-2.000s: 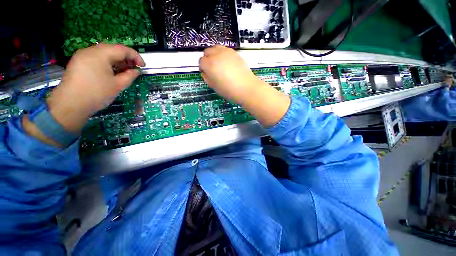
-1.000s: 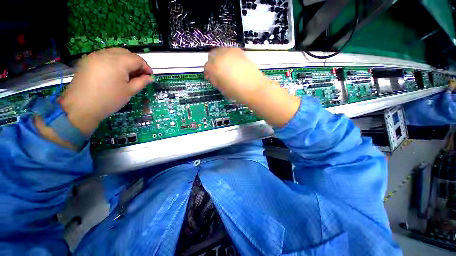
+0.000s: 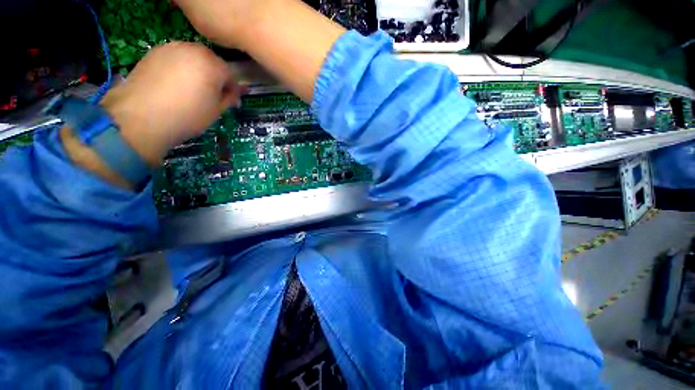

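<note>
A green circuit board (image 3: 263, 164) lies between the pale conveyor rails in front of me. My left hand (image 3: 179, 87) is over the board's far left edge, fingers bent together; whether it holds a part cannot be told. My right hand (image 3: 221, 19) reaches over the far rail to the bin of green terminal blocks (image 3: 137, 27), cut off by the top edge, its fingertips out of the picture. My right forearm and sleeve hide the board's right part.
A dark bin of capacitors (image 3: 347, 14) and a white tray of black components (image 3: 423, 42) stand beyond the far rail (image 3: 495, 68). More boards (image 3: 583, 114) lie to the right. The near rail (image 3: 267, 213) runs before my smock. Another person's blue sleeve (image 3: 676, 166) shows at far right.
My right hand has left the board's far edge and moved up and left to the green parts bin. My left hand has shifted slightly up. The bins and rails sit higher in view.
</note>
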